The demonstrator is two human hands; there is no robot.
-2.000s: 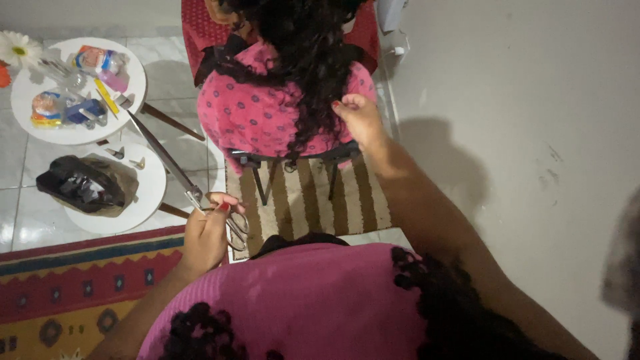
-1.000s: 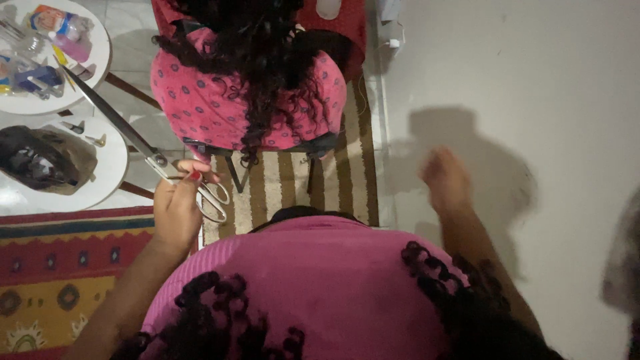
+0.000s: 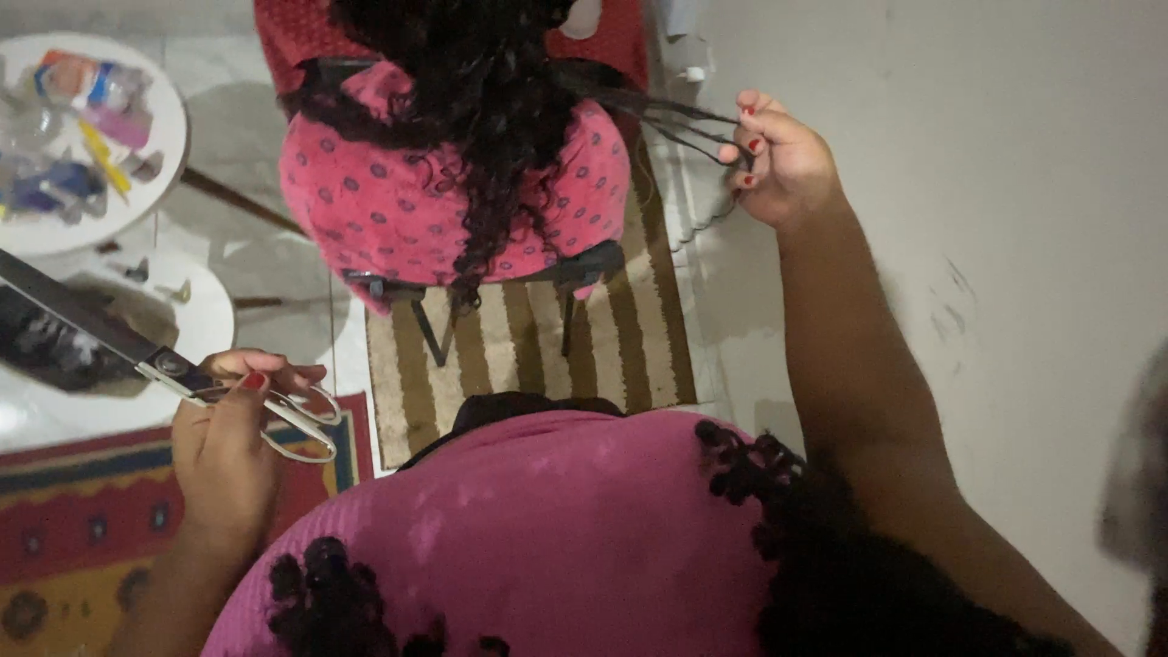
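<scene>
A seated person's long, curly dark hair (image 3: 493, 128) hangs over the back of a pink patterned top (image 3: 365, 210). Out to the right, my right hand (image 3: 780, 160) pinches a thin lock of that hair (image 3: 675, 114) and holds it stretched sideways, with loose ends curling below the fingers. My left hand (image 3: 233, 438) is closed around large metal scissors (image 3: 169, 365) near their pivot. The handle loops point toward me and the long blades toward the upper left, away from the hair; the blade tips lie outside the view.
Two white round tables stand at left, the upper one (image 3: 173, 182) with plastic packets and a yellow item, the lower one (image 3: 214, 292) with hair clips and a dark bag (image 3: 82, 338). A striped rug (image 3: 529, 347) lies under the chair. A pale wall (image 3: 1022, 182) rises at right.
My right hand touched the hair two seconds ago, was away from it at right one second ago, and now holds a lock out sideways. The scissors have stayed in my left hand.
</scene>
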